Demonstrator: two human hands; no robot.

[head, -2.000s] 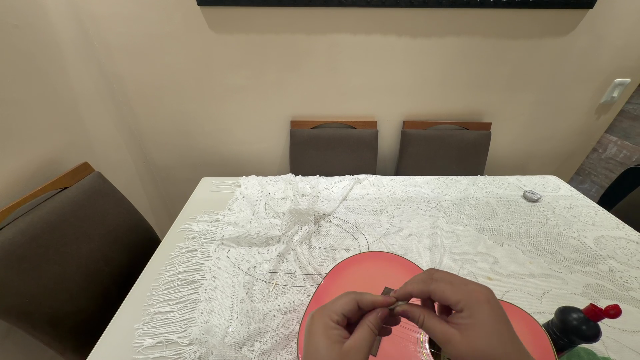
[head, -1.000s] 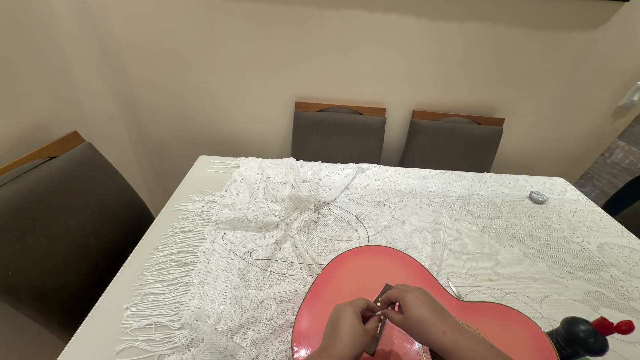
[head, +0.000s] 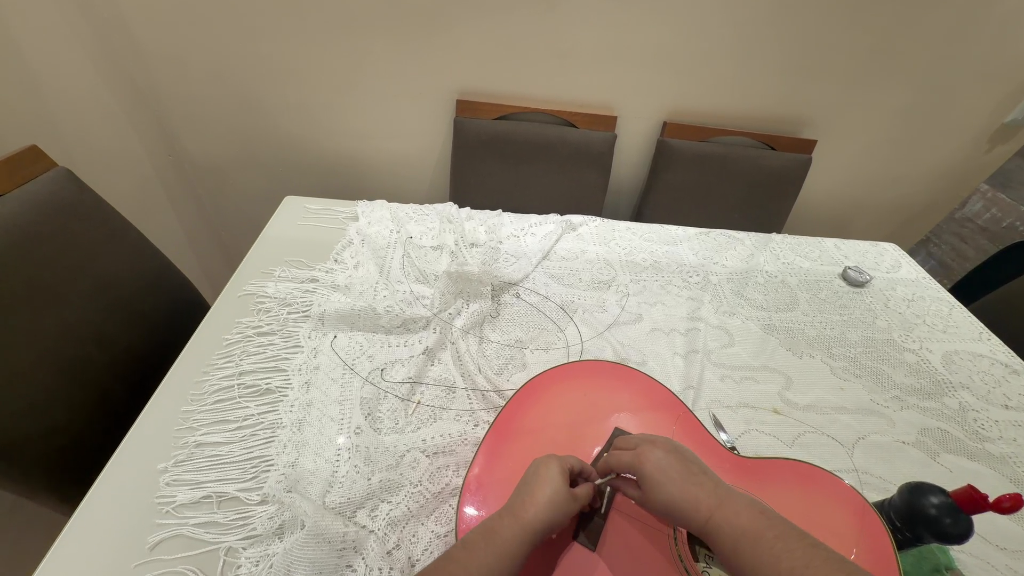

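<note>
A pink acoustic guitar body [head: 584,400] lies face up at the bottom centre, its sound hole partly under my right forearm. Over the dark bridge [head: 592,528], my left hand [head: 556,492] and my right hand [head: 660,476] meet, fingertips pinching a small, thin white piece [head: 606,480] between them. Whether it is a bridge pin or a similar part cannot be told. Loose guitar strings [head: 456,388] curl on the white lace tablecloth [head: 384,448] left of and behind the guitar. A small metal blade [head: 722,430] lies close to the guitar's waist.
A black bottle-like object with a red top [head: 928,512] stands by the guitar at the right, over something green. A small silvery item [head: 856,276] lies at the table's far right. Grey chairs [head: 532,160] stand behind the table and another [head: 80,320] at its left.
The view has shifted, and the metal blade by the guitar's waist shows more fully. Both hands remain together over the bridge, with small shifts of the fingers.
</note>
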